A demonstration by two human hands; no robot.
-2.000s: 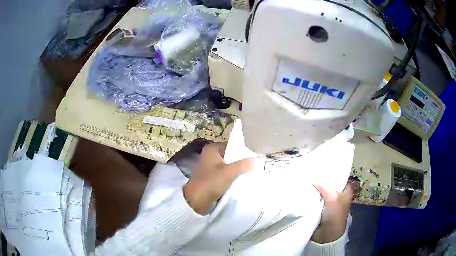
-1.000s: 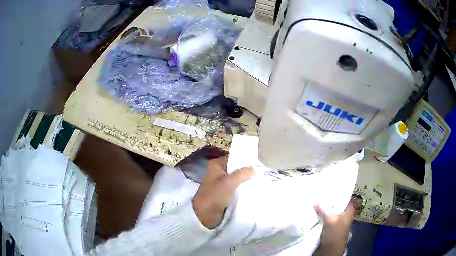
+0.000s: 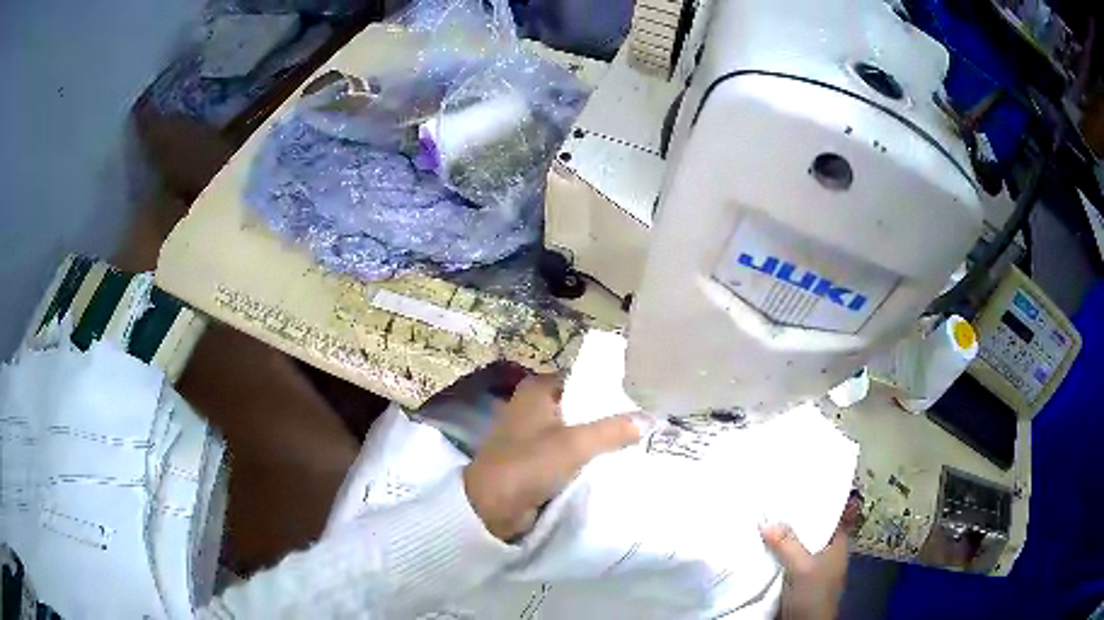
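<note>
A white garment panel lies under the cream JUKI machine head and drapes down toward me, overexposed, with short dark stitch lines near the head. My left hand holds the panel's left part, thumb on top and pointing to the head's base. My right hand grips the panel's lower right edge; its fingers are partly hidden by the cloth. The needle and presser area are hidden behind the head.
A stack of white panels sits on a striped stand at left. A plastic bag of grey-blue material with a thread cone lies on the left tabletop. A thread cone, control panel and metal-faced box are at right.
The machine and table first shift right and down in view, then stay nearly steady. My left hand has moved slightly, its thumb now nearer the head's base. Dark stitch lines show there again.
</note>
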